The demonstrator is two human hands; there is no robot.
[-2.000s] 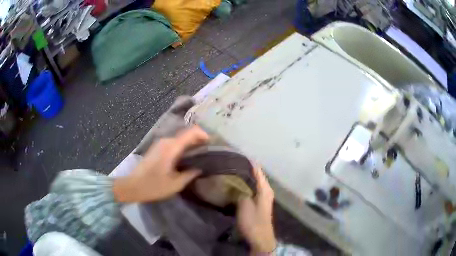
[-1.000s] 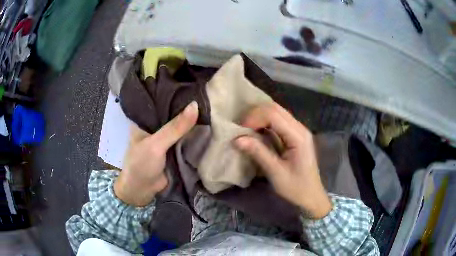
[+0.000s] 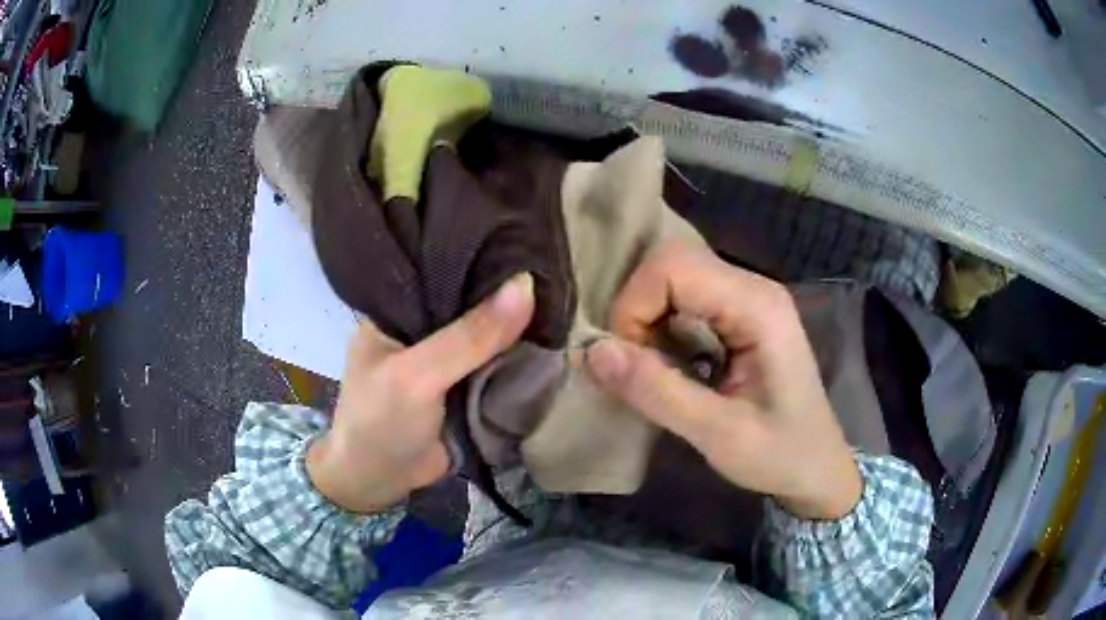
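My left hand (image 3: 406, 406) grips the dark brown panel (image 3: 491, 236) of the garment piece, thumb on top near a seam. My right hand (image 3: 728, 369) pinches the beige panel (image 3: 613, 200) between thumb and fingers, close beside the left thumb. A small dark thing shows inside the curled right fingers; it may be thread snips. The olive-green patch (image 3: 418, 127) lies at the upper left of the bundle. Grey-brown cloth (image 3: 837, 351) hangs over the lap to the right. The fingers hide part of the seam.
The white machine table edge (image 3: 570, 103) with its tape measure runs just beyond the cloth, with dark stains on top. A grey-white bin (image 3: 1013, 484) with yellow tape stands at the lower right. A blue bucket (image 3: 83, 273) and green cloth (image 3: 143, 55) are on the left.
The view has turned from the table top down to the lap. The cloth, earlier rounded between both hands, is spread. Since one second ago, my right fingertips have closed on the beige cloth near the seam.
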